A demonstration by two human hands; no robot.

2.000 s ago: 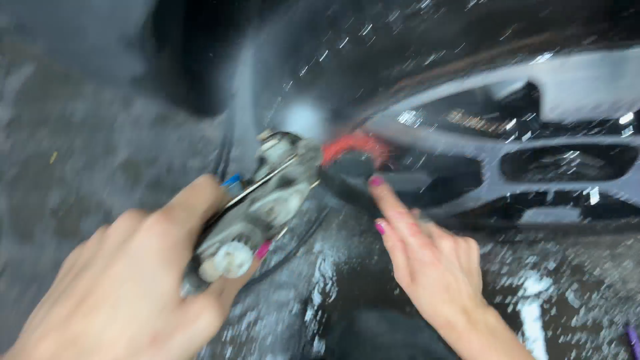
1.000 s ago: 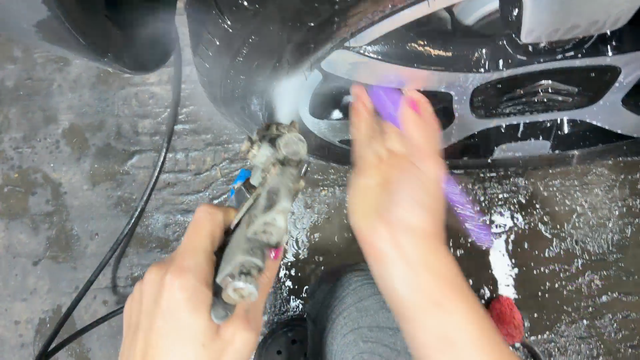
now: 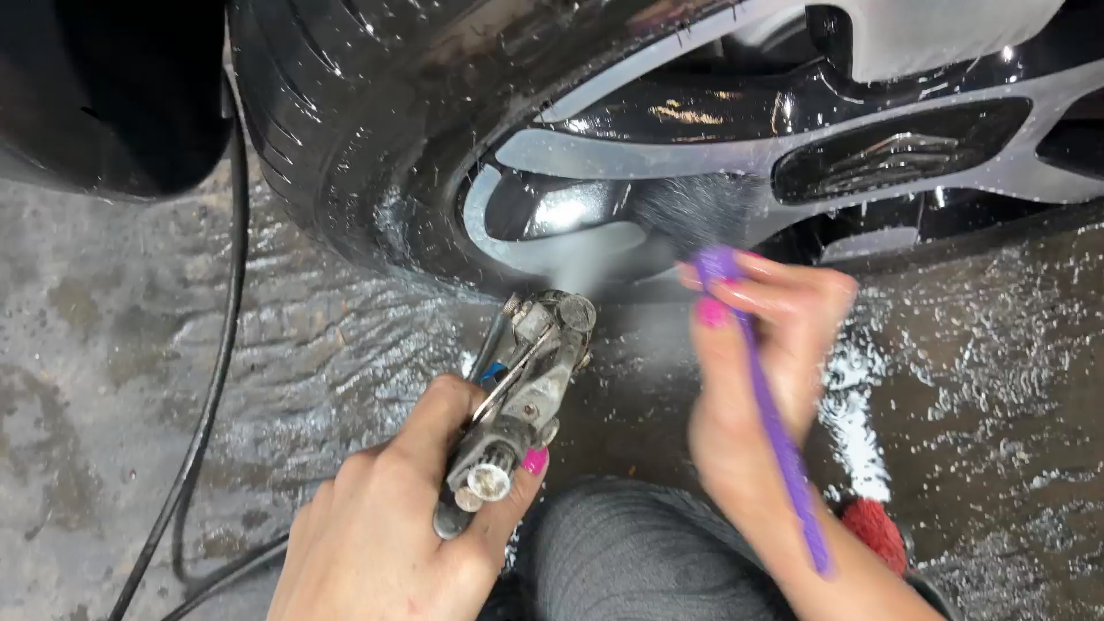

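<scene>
My left hand [image 3: 405, 509] is closed around a metal spray gun [image 3: 526, 397], whose nozzle end sends a white mist at the lower rim of an alloy wheel [image 3: 604, 159]. In my right hand [image 3: 768, 345] is a detailing brush with a purple handle [image 3: 776, 431]. Its dark bristles [image 3: 703, 207] spread against the wheel, between two spokes. The wet black tire [image 3: 345, 147] curves around the rim at the left.
A black hose [image 3: 228, 345] runs down the left side over the wet concrete floor [image 3: 86, 345]. Black bodywork [image 3: 112, 95] hangs at the upper left. My knee in grey cloth [image 3: 638, 552] is below, and a red fluffy item [image 3: 875, 530] lies at the lower right.
Two seconds ago my right hand was at a red item on the wheel; one second ago it held the purple brush. Its bristles now show on the wheel. The left hand still holds the gun.
</scene>
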